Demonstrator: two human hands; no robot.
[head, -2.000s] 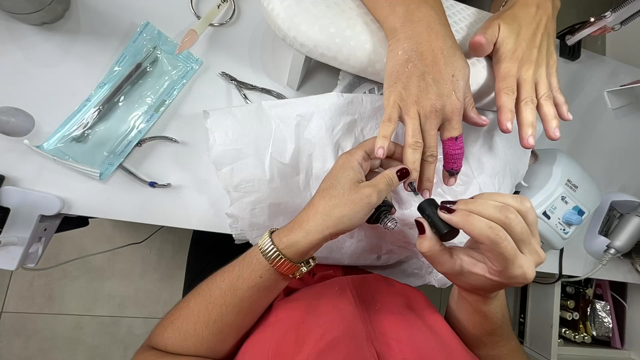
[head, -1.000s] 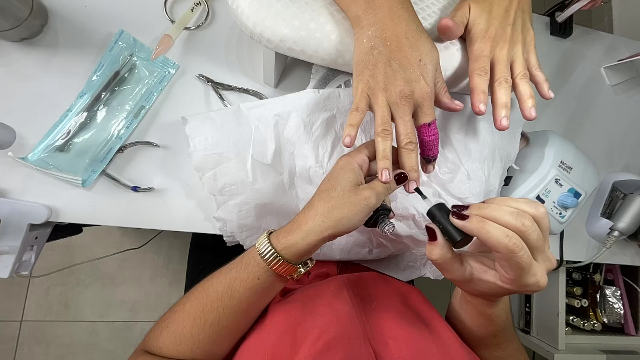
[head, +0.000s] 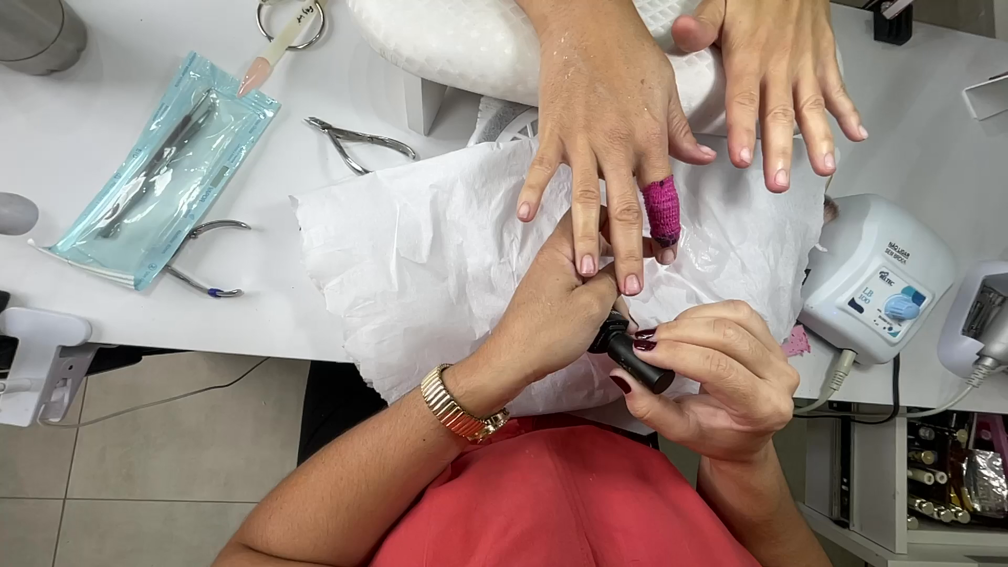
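Note:
My left hand, with a gold watch on its wrist, is under the fingers of another person's hand. It also holds a small polish bottle, mostly hidden. My right hand grips the black brush cap between thumb and fingers. The cap meets the bottle's neck, and the brush is out of sight. A magenta bandage wrap covers part of one of the other person's fingers. Crumpled white paper lies beneath the hands.
Cuticle nippers lie beyond the paper. At left are a blue sterilization pouch with metal tools and a second pair of nippers. The person's other hand rests near a white cushion. A nail drill's control box stands at right.
The brush was out, at a fingernail of the other person; now the cap is at the bottle. My right hand has moved left and down toward my left hand.

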